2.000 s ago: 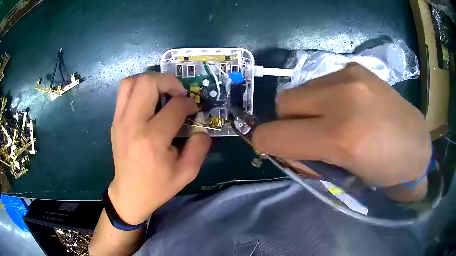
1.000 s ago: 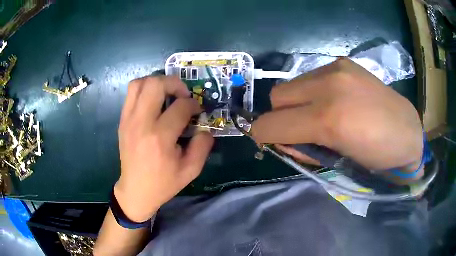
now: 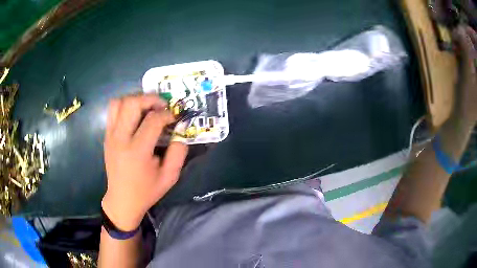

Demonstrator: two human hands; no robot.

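Observation:
An open white socket housing [image 3: 224, 118] lies on the dark green table, filled with wires, brass parts, a dark block and a blue component [image 3: 206, 85]. My left hand [image 3: 137, 152] holds its left side, with fingertips over the lower left part, hiding that corner. Its white cord [image 3: 239, 79] runs right into a clear plastic bag [image 3: 267, 93]. My right hand [image 3: 464, 86] is at the far right edge, beside the cardboard-lined tray, blurred and partly cut off. I cannot tell what it holds.
Brass contact strips [image 3: 18, 162] are heaped at the left table edge. One strip with dark wires [image 3: 68, 111] lies apart. The cardboard tray edge [image 3: 426, 63] stands right. A black bin [image 3: 65, 239] is below left. A thin wire [image 3: 267, 187] lies along the front edge.
My right hand has left the housing with the soldering iron and moved to the far right. My left hand stays on the housing. The view has shifted, so the housing appears further left.

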